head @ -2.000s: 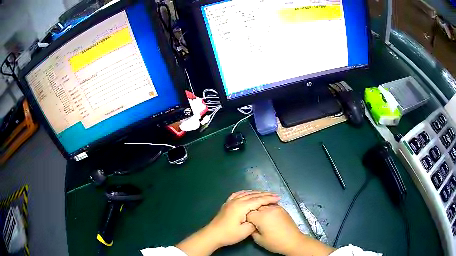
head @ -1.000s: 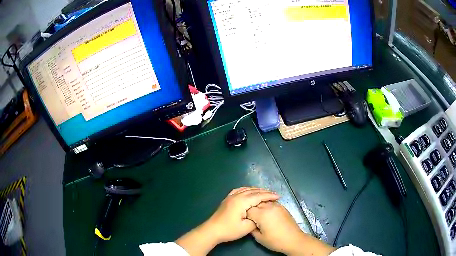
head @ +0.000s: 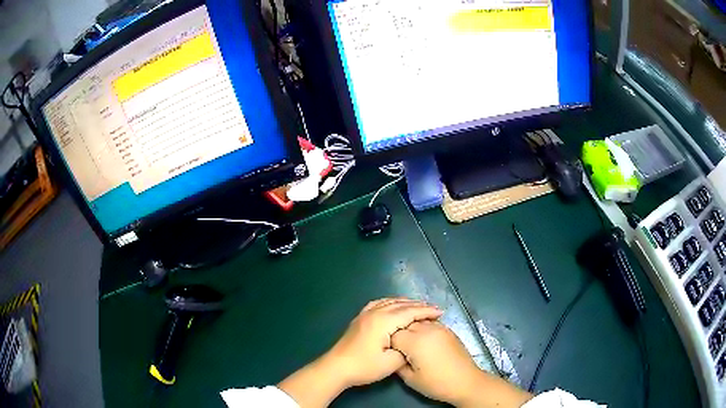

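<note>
My left hand (head: 370, 339) and my right hand (head: 434, 358) rest together on the green bench at the bottom centre, the left laid over the right. Their palms are hidden, and I see no object in them. Two small black watch bodies sit on white cables beyond my hands: one watch body (head: 282, 239) below the left monitor, another watch body (head: 374, 219) to its right. Both monitors, the left one (head: 175, 111) and the right one (head: 454, 72), show white windows with a yellow bar.
A yellow-trimmed scanner (head: 179, 327) lies at left, a black scanner (head: 617, 275) with cable at right. A thin dark stick (head: 531, 261) lies between. A mouse (head: 564, 171), green pack (head: 608, 171), clear box (head: 649, 153) and white watch tray (head: 673, 259) are at right.
The camera view has shifted slightly. My hands stay together in the same place, and nothing on the bench has visibly moved.
</note>
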